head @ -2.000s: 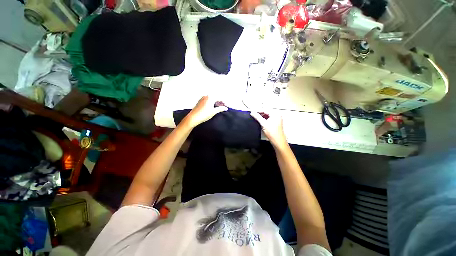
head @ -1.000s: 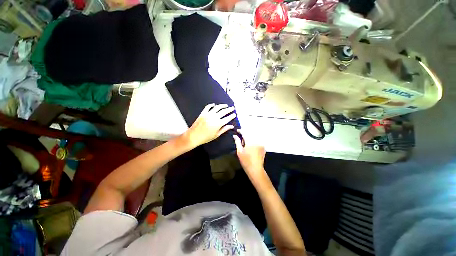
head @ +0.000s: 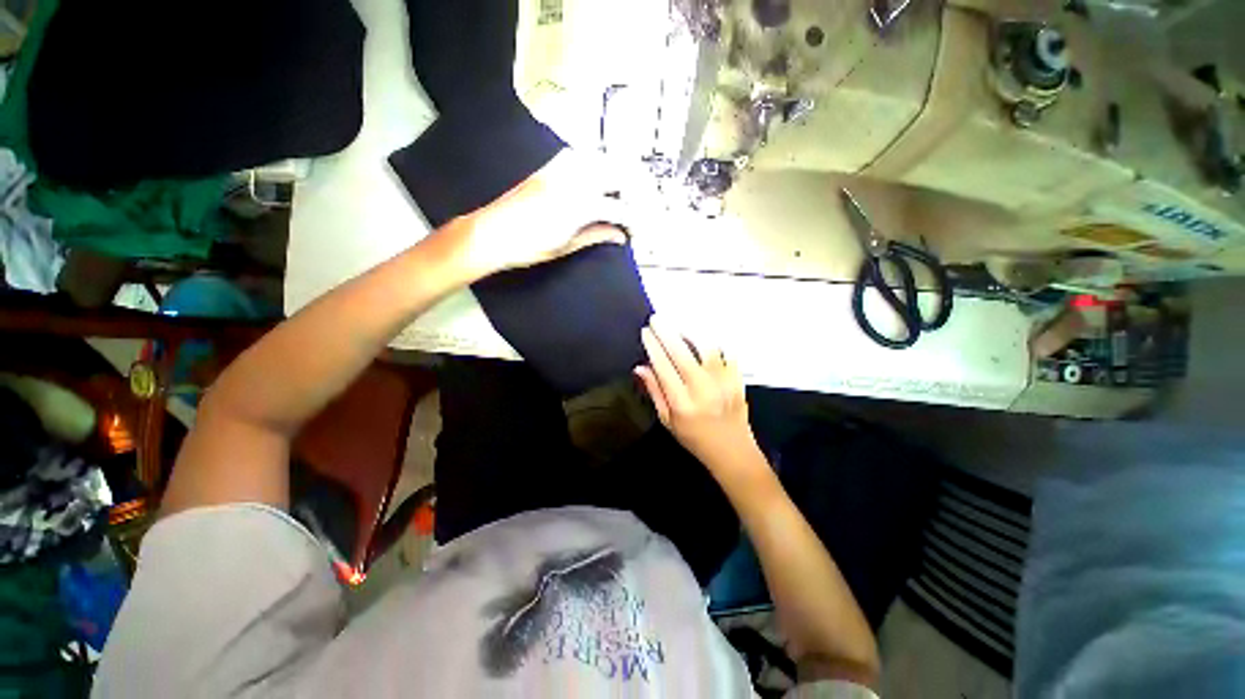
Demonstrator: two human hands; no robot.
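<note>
A black fabric panel (head: 567, 317) lies on the white table at its front edge, its near end hanging over the edge. My left hand (head: 560, 212) lies on the panel near the needle area (head: 669, 171), partly washed out by bright light; its fingertips are hard to make out. My right hand (head: 694, 389) is at the panel's right edge with fingertips touching it. Whether the fingers pinch the cloth does not show. A second black piece (head: 467, 55) lies behind the panel, cut off by the top edge.
Black-handled scissors (head: 901, 290) lie under the cream machine's arm (head: 874, 130). A pile of black panels (head: 191, 89) rests over green cloth (head: 130, 225) at the left. A cluttered small box (head: 1109, 341) is at the right table end. Light blue cloth (head: 1140, 546) hangs at the right.
The view has moved closer to the machine. My left hand has moved with the panel toward the needle area. My right hand has opened from its curled hold and its fingers now point along the panel's edge.
</note>
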